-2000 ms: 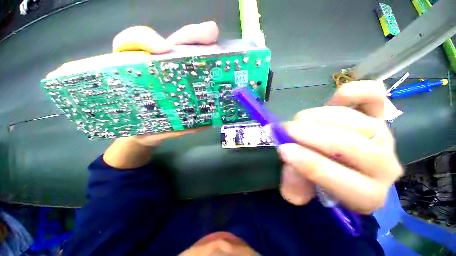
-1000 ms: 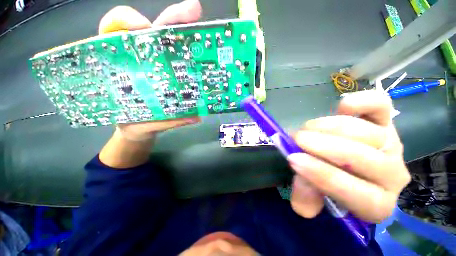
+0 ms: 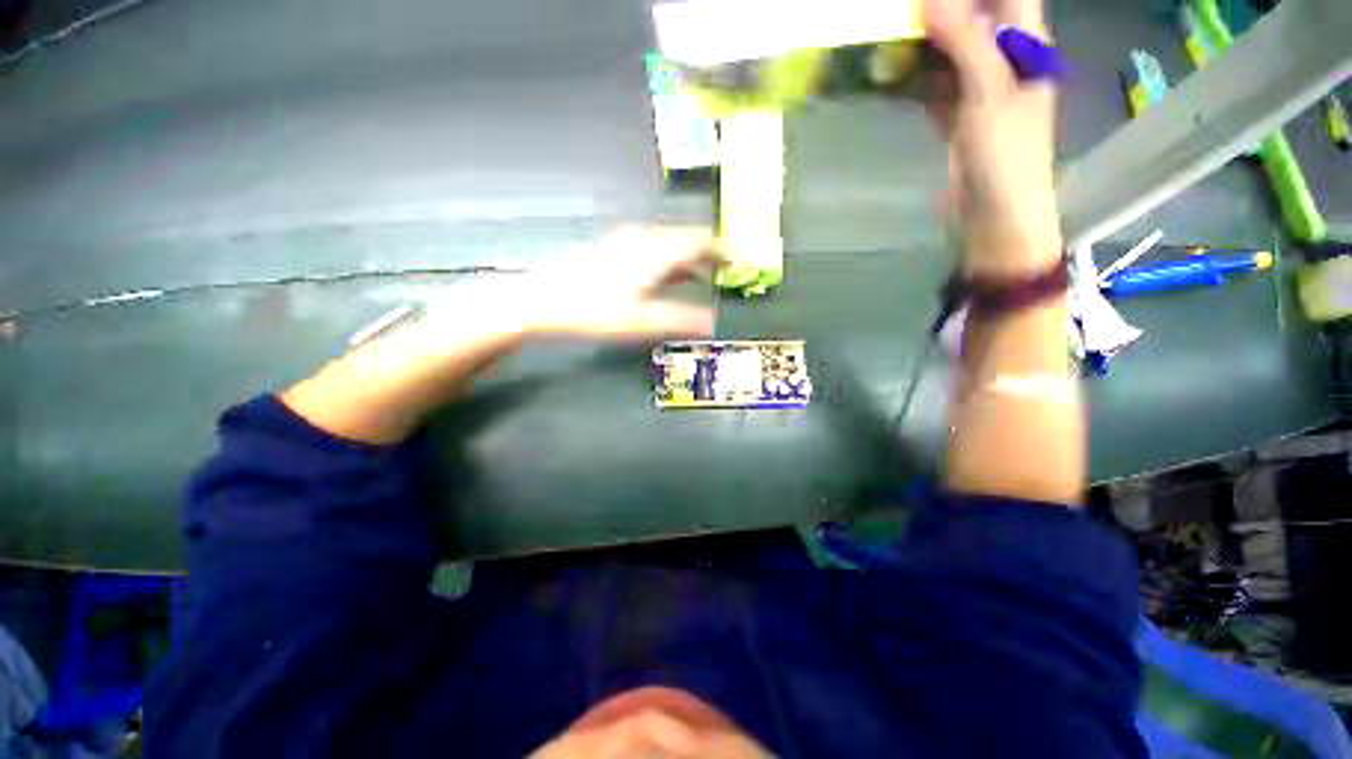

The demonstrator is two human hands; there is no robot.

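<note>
My right hand [image 3: 986,60] is stretched far forward to the top of the view, blurred. The purple marker pen [image 3: 1031,55] shows in it. Its fingers are at the right end of a long white-and-yellow board [image 3: 801,33], partly cut off by the top edge. My left hand [image 3: 630,282] is blurred, fingers apart and empty, just left of the yellow-green strip [image 3: 752,200]. A small component-side board [image 3: 731,374] lies on the bench near me.
A pale board-like piece [image 3: 682,122] lies left of the strip. At right are a grey post [image 3: 1186,141], a blue tool [image 3: 1186,274], a white bundle [image 3: 1100,323], a green strip [image 3: 1290,186] and a small board [image 3: 1145,82]. A thin white strip [image 3: 381,326] lies at left.
The green solder-side board is no longer held up before me. My left hand has let go and moved right and down. My right hand has moved far forward with the marker.
</note>
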